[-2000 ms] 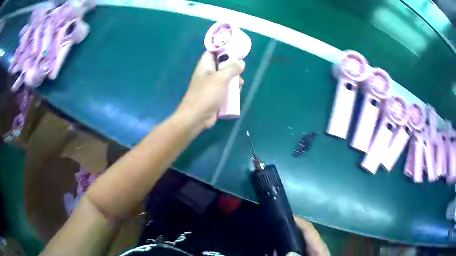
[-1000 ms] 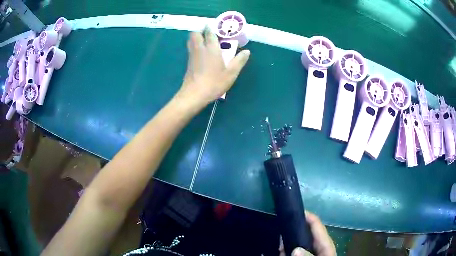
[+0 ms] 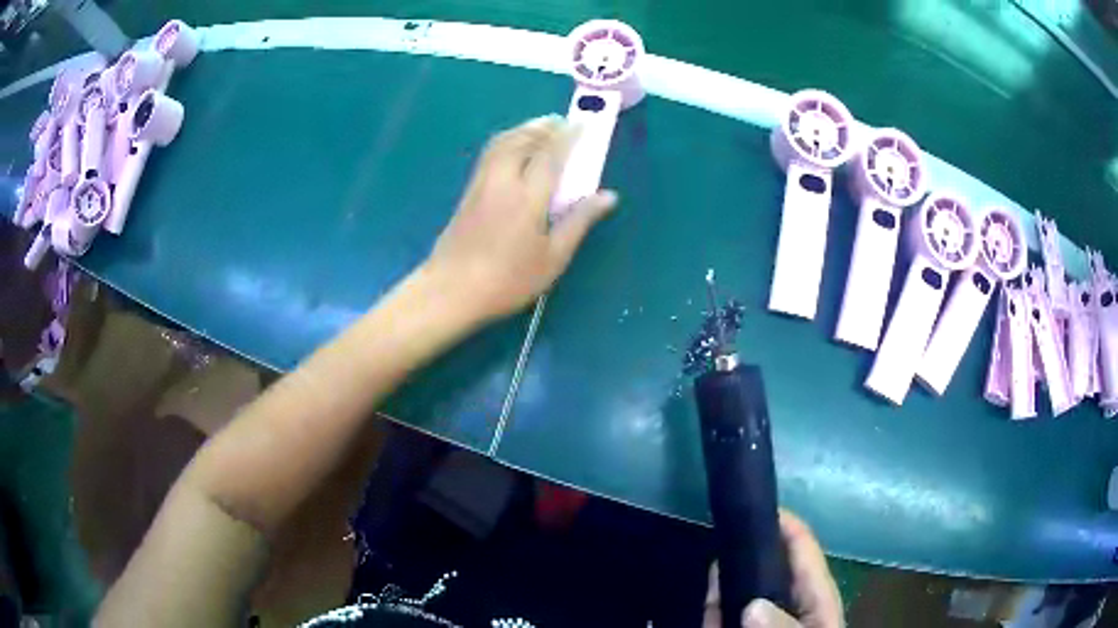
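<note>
A pale pink handheld fan [image 3: 596,135] lies on the green surface in front of me, its round head on the white edge strip. My left hand [image 3: 521,209] is at its handle, fingers spread along it and thumb at the right side; the fingertips are partly hidden. My right hand [image 3: 803,577] holds the black electric screwdriver [image 3: 739,466] upright at the bottom of the picture. Its thin bit [image 3: 712,301] is over the dark pile of screws [image 3: 723,334]; I cannot tell if it touches a screw.
Several pink fans [image 3: 803,233] lie in a row at the right, with narrow pink handle shells [image 3: 1036,350] beyond them. A heap of pink fans [image 3: 92,153] is at the far left. Brown cartons [image 3: 159,393] stand below the left edge.
The fan was held nearer the middle two seconds ago and now lies farther back, head on the strip. The screwdriver bit has moved from beside the screws to over them.
</note>
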